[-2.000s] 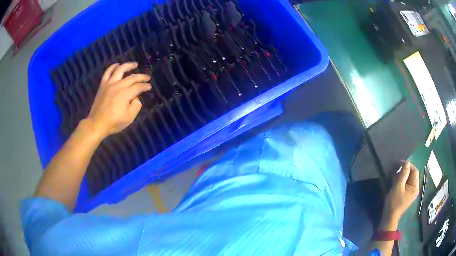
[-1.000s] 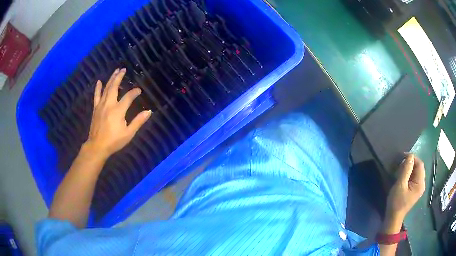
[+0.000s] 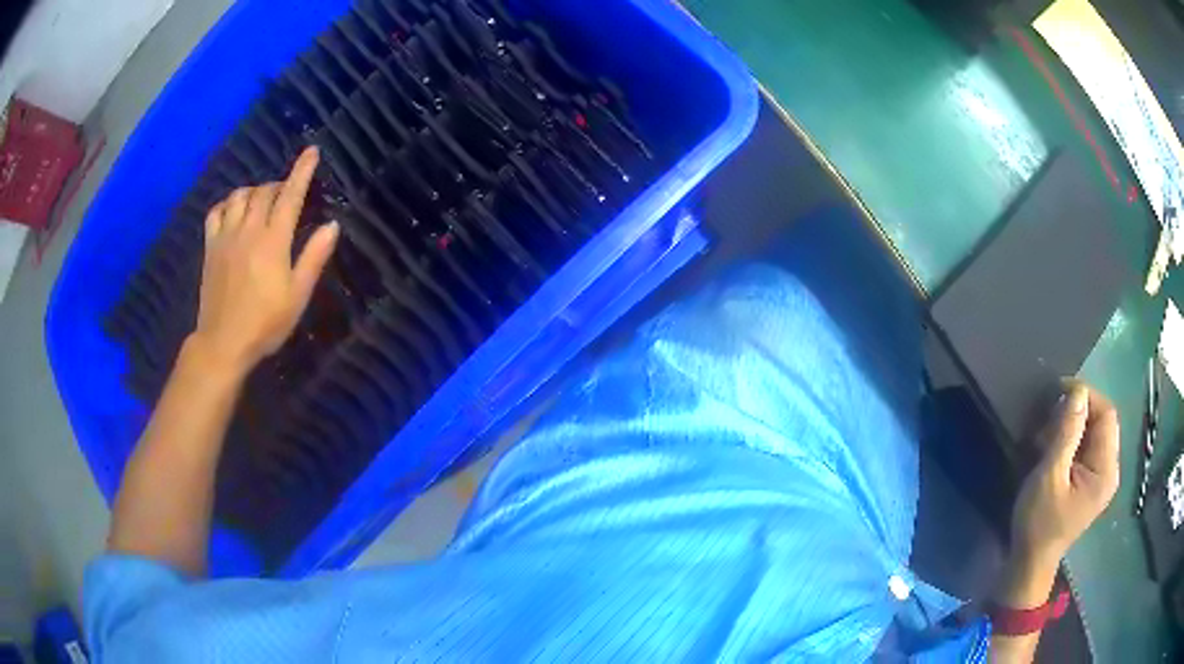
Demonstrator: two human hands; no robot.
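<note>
A deep blue plastic bin holds wavy rows of black slotted foam with small red specks. My left hand is over the rows at the bin's left part, fingers apart, index finger extended; nothing shows in it. My right hand, with a red wristband, is at the bench's right side. Its thumb and fingers pinch the lower right corner of a flat black foam pad. The pad lies over the edge of the green bench.
The green bench surface has a yellow-lined edge. A long yellow-edged white sheet lies at the upper right. Slim tweezers lie near the right rim. A red object is on the far left.
My left hand has shifted slightly left and up over the foam rows, its index finger now extended. The view has shifted; the black pad shows more fully beside my right hand.
</note>
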